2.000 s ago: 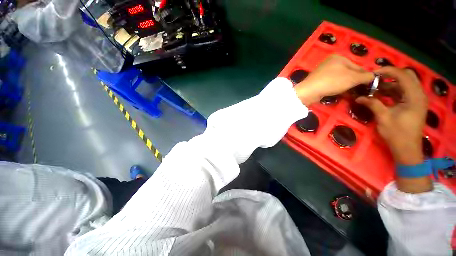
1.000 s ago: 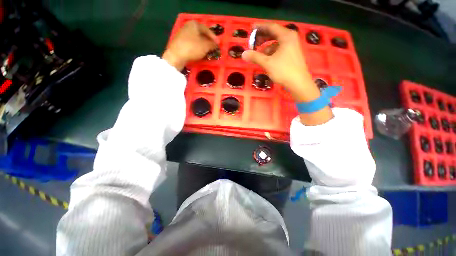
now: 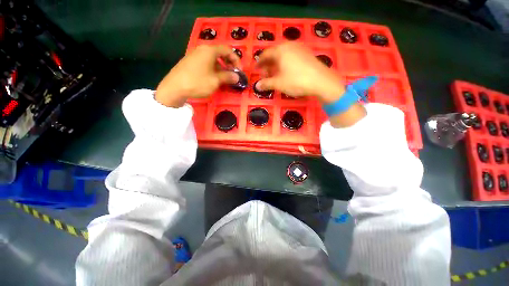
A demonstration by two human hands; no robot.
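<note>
The red-orange tray [image 3: 410, 120] lies on the dark green mat, with round glossy black units in many of its pockets. My left hand [image 3: 195, 75] is over the tray's left part, its fingers closed on a tilted black unit [image 3: 240, 81]. My right hand [image 3: 298, 70] is just right of it, fingers bent and thumb at another black unit [image 3: 264, 94] at its pocket; I cannot tell if it grips that unit. The hands hide some pockets. Three units lie in the row nearest me, one of them on the right [image 3: 292, 119].
A loose round unit with a pale centre [image 3: 297, 172] lies near the bench edge. A clear bottle [image 3: 446, 128] lies beside a second red-orange tray [image 3: 469, 92] of units at right. The black test fixture [image 3: 42, 84] with red-tipped parts stands at left.
A unit now sits in the near-row pocket that was empty. My right hand no longer holds a unit up on edge and has lowered leftward. My left hand has come nearer me, with a unit in its fingers.
</note>
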